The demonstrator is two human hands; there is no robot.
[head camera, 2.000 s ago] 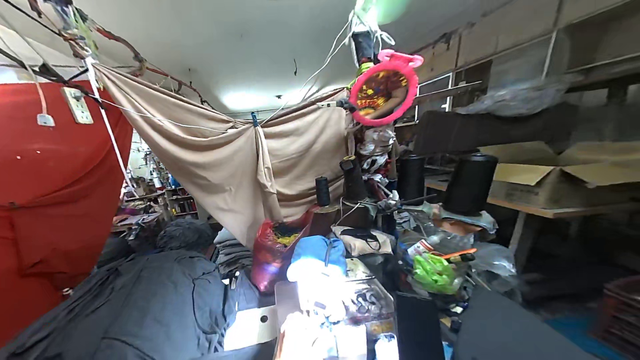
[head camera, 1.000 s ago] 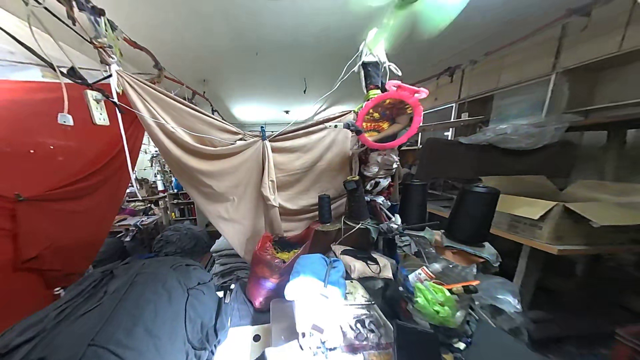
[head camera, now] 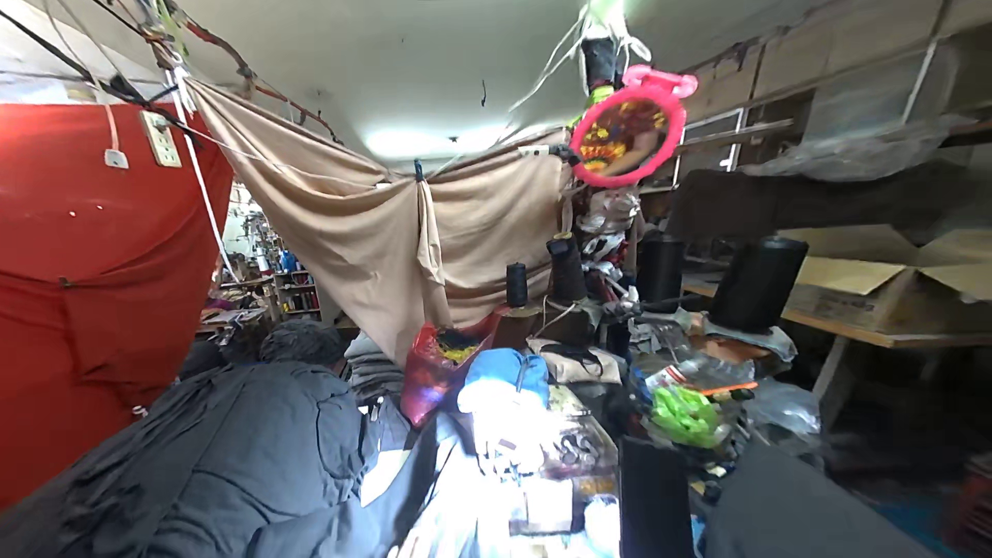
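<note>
Neither of my hands can be made out; the strong glare at the lower middle hides detail. Dark grey cloth (head camera: 240, 457) is heaped at the lower left, and a fold of it (head camera: 387, 508) rises beside the glare. The brightly lit sewing machine area (head camera: 508, 442) holds a pale plate (head camera: 549, 504) and small metal parts (head camera: 577, 448). Behind it lies a blue cloth bundle (head camera: 508, 372), next to a red plastic bag (head camera: 426, 380) with yellow and dark scraps. A beige cloth pouch (head camera: 577, 363) sits to the right of the bundle.
A beige curtain (head camera: 349, 240) hangs ahead, a red cloth (head camera: 93, 310) at left. A pink-framed mirror (head camera: 629, 138) hangs above black thread cones (head camera: 758, 285). A green plastic bag (head camera: 686, 416) lies among clutter. An open cardboard box (head camera: 868, 291) rests on a shelf at right.
A fold of dark grey cloth now stands at the lower middle, beside the glare, where a pale flat surface showed more fully before.
</note>
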